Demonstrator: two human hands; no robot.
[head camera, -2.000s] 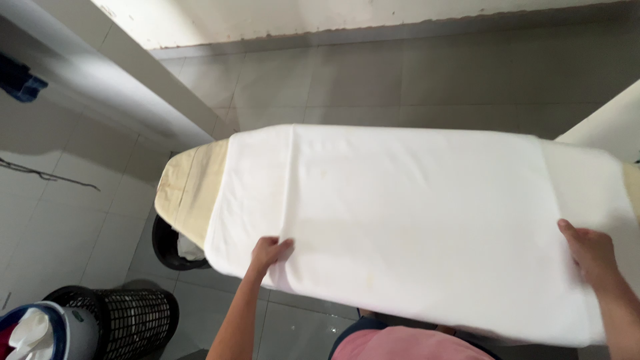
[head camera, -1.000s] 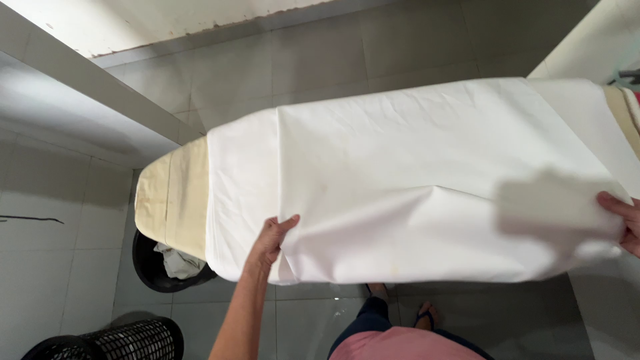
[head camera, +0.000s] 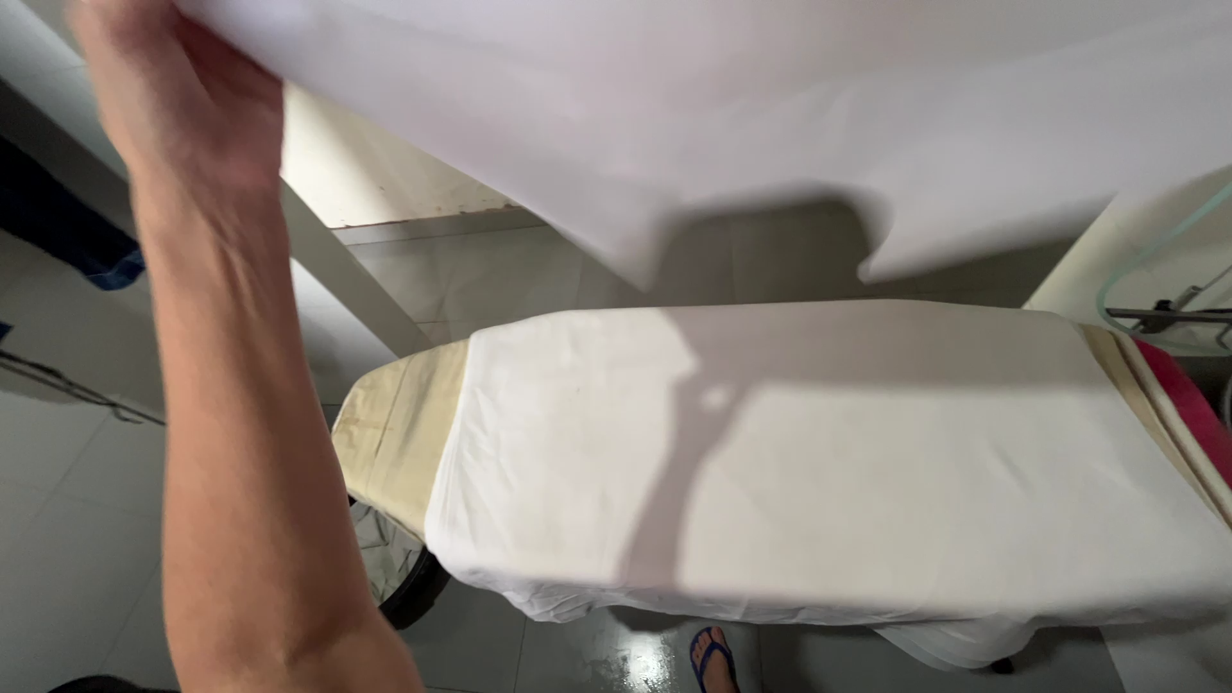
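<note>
At the upper left my left hand (head camera: 197, 87) is raised, closed on the edge of a white cloth (head camera: 597, 106) that spreads across the top of the view. Its lower edge hangs in the air above the ironing board. My right hand is out of view. On the ironing board, whose beige padded tip (head camera: 399, 428) shows at the left, lies a layer of white fabric (head camera: 866, 481), draped over the near side. The shadow of an arm and of the cloth falls across that fabric.
A dark basket (head camera: 419, 587) holding fabric stands under the board's left end. Dark blue clothing (head camera: 72, 226) hangs at the left. A white pillar (head camera: 327, 279) rises behind the tip. A red item (head camera: 1184, 395) is at the right end. A sandalled foot (head camera: 712, 659) is below.
My left hand has risen from the board to the upper left, lifting white cloth off it. My right hand, earlier on the cloth at the right, has gone out of view.
</note>
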